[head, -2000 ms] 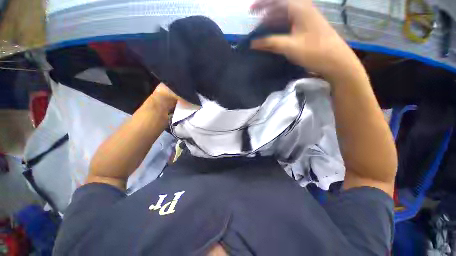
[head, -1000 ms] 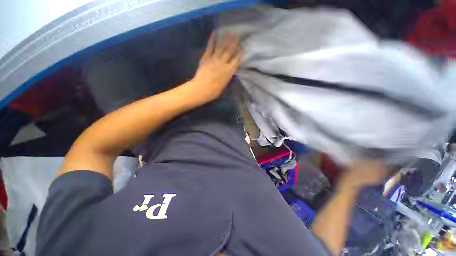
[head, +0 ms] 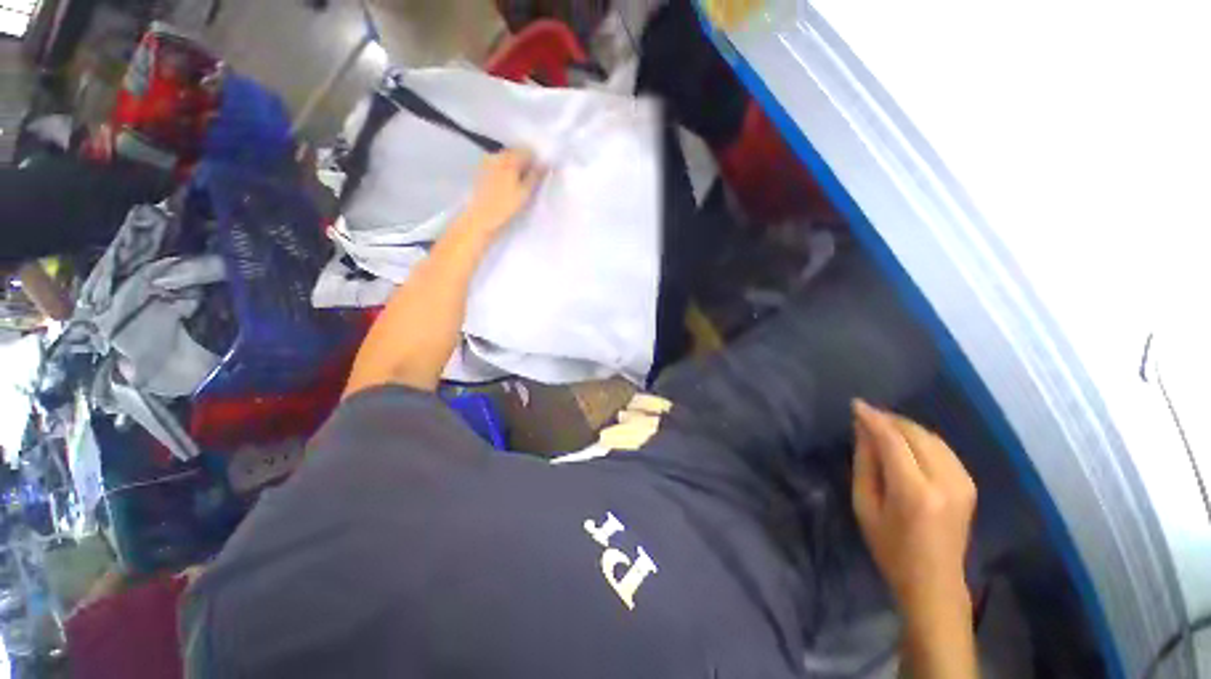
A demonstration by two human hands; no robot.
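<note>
A stack of light grey cloth pieces [head: 578,252] with a dark strip [head: 445,113] lies left of my lap. My left hand [head: 509,186] is on top of it, its fingertips bent against the cloth near the end of the strip; whether they pinch it cannot be told. My right hand [head: 916,491] is over my lap beside the table edge, loosely curled, with nothing visible in it.
The white table [head: 1049,173] with its blue-lined edge curves down the right side. Red cloth or a container [head: 538,53] is behind the stack. A blue crate [head: 259,252] and crumpled grey cloth [head: 153,312] are at the far left.
The view has turned left. My left hand has gone from the lap side to the grey stack. My right hand has let go of the large grey garment, now out of view, and come back beside the table.
</note>
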